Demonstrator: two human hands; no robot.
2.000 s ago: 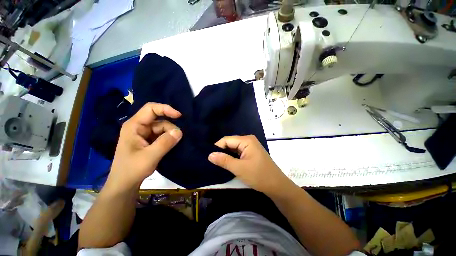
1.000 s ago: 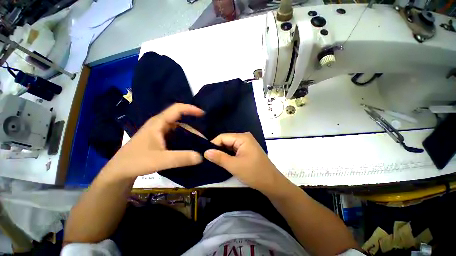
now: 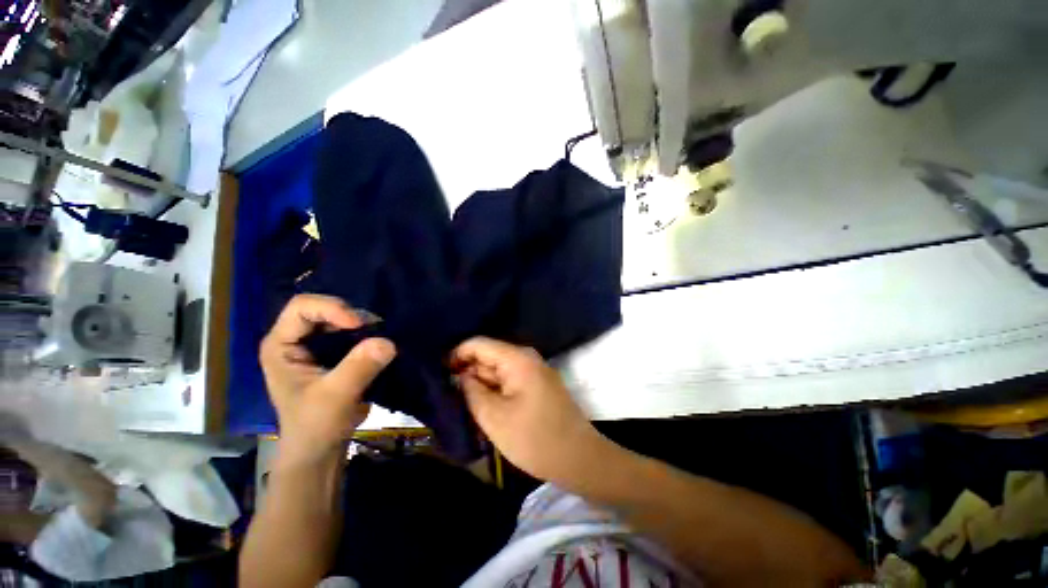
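The dark navy garment [image 3: 391,218] lies on the white table in front of me, its left part over the blue bin and its lower part at the table's front edge. My left hand [image 3: 328,356] pinches a fold of the cloth between thumb and fingers. My right hand [image 3: 494,385] pinches the cloth a little to the right, with the fingertips partly hidden in it. The sewing machine's needle area [image 3: 653,190] is to the right of the garment, apart from both hands.
The blue bin [image 3: 259,247] holds more dark cloth at left. Snips [image 3: 983,218] lie right of the machine head [image 3: 626,80]. A ruler [image 3: 827,373] is printed along the table front. Another machine [image 3: 109,327] stands at far left, near another person's arm [image 3: 58,471].
Both hands have gripped the cloth and spread apart, pulling part of it toward the table's front edge. The right hand has moved down and left. The whole view has shifted and tilted.
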